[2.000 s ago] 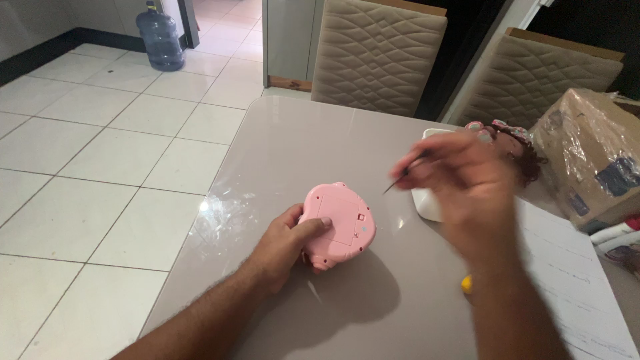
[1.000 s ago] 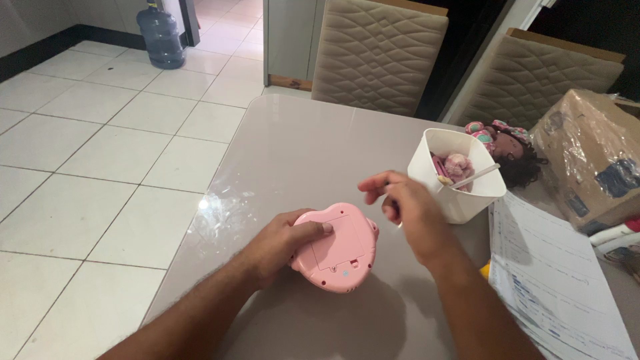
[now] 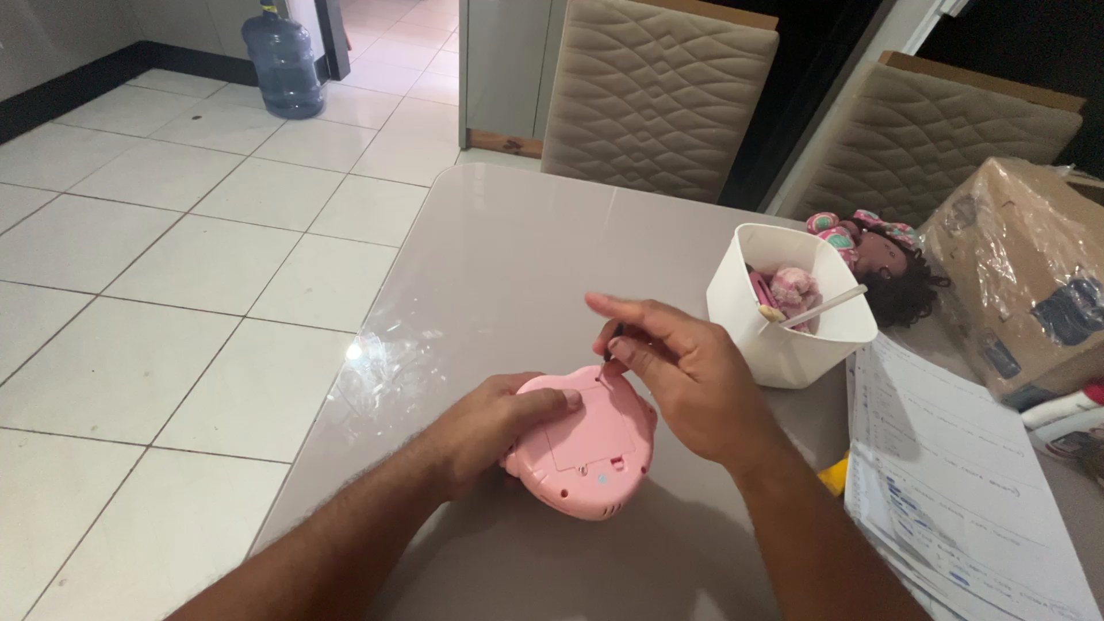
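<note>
A pink plastic toy casing [image 3: 595, 448] with a battery cover and several screw holes is tilted over the table, its back toward me. My left hand [image 3: 496, 423] grips its left side, thumb on the back near the upper edge. Between the thumb and fingers of my right hand [image 3: 690, 371] is a small dark-handled screwdriver [image 3: 614, 343]. Its thin tip meets the casing at the upper screw hole, though whether it sits in a screw cannot be told. The casing's underside is hidden.
A white plastic tub [image 3: 789, 354] holding pink items and a pale stick stands on the table [image 3: 535, 250], right of my hands. Beyond it lie a doll [image 3: 880, 259] and a plastic-wrapped cardboard box [image 3: 1018, 267]. Written papers [image 3: 957, 483] and a yellow object [image 3: 835, 474] lie at the right.
My right hand, apart from the casing in both earlier frames, has come to it with the screwdriver. The casing has turned in my left hand.
</note>
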